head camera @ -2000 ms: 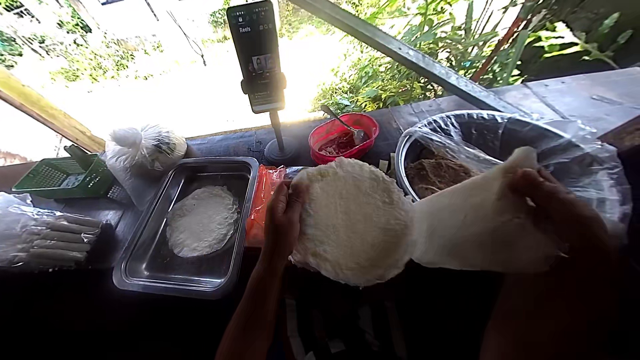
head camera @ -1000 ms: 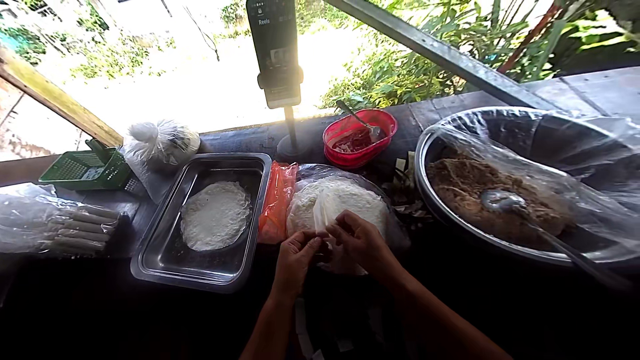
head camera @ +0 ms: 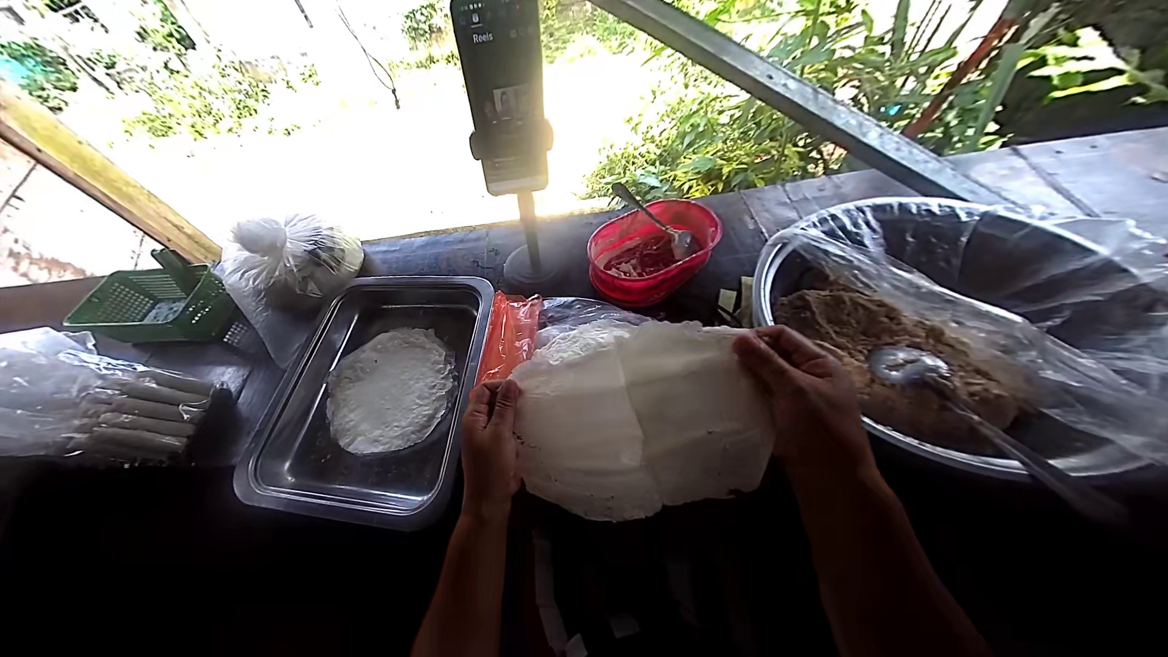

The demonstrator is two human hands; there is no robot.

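Observation:
Between both hands a thin, whitish round wrapper sheet [head camera: 630,429] is stretched out, with a crease down its middle. My left hand [head camera: 491,438] pinches its left edge, and my right hand [head camera: 808,392] grips the upper right edge. Behind it, partly hidden, lies a stack of white wrappers [head camera: 584,339] on clear plastic. Another round white wrapper [head camera: 391,391] lies in the rectangular metal tray [head camera: 255,456] to the left. A large metal basin [head camera: 768,283] at the right holds a brown crumbly filling [head camera: 839,319] with a metal spoon [head camera: 908,365], under clear plastic.
A red plastic bowl [head camera: 703,228] with reddish contents and a spoon stands behind. Near it is a phone [head camera: 502,100] on a stand. Leftward are a green basket [head camera: 137,306], a knotted plastic bag [head camera: 292,260] and bagged pale rolls [head camera: 146,411]. Orange plastic [head camera: 513,333] lies beside the tray.
My hands were close together over the stack one second ago; now they are apart, with the sheet spread between them.

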